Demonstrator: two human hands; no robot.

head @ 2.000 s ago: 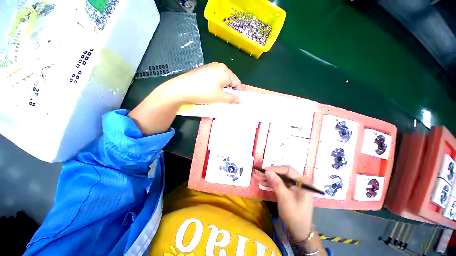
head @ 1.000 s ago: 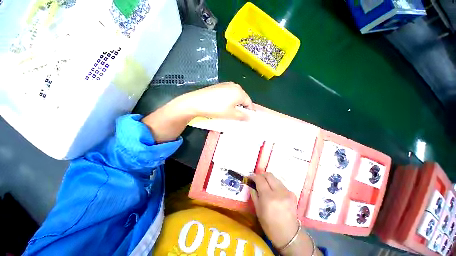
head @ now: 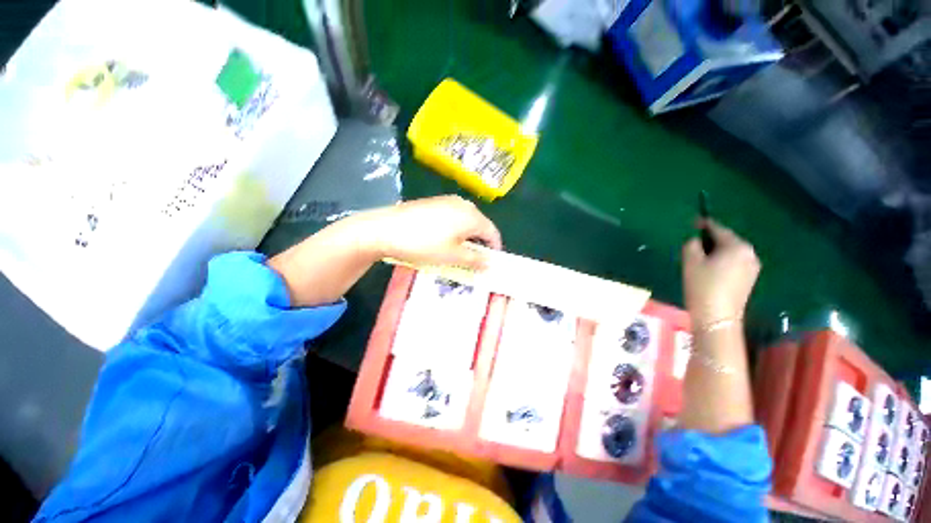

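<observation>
My left hand (head: 434,230) holds the white release paper strip (head: 561,286) along the back edge of the foam tray (head: 464,440). My right hand (head: 720,268) is raised beyond the tray's right end and grips the dark tweezers (head: 705,227), tip pointing up and away. The salmon-pink tray holds white housings (head: 531,373) with round dark mechanisms in several pockets. The strip covers part of the back row. My right forearm hides part of the tray's right end.
A large white foam box (head: 133,204) with tiny parts and a green piece (head: 238,79) is at left. A yellow parts bin (head: 473,138) stands behind the tray. Clear plastic (head: 352,174) lies beside the box. More foam trays (head: 817,409) are at right, a blue device (head: 684,51) at back right.
My right hand with the tweezers has moved from over the tray's front left units to up and right, away from the tray. The strip is lifted back, exposing more units. The view has shifted.
</observation>
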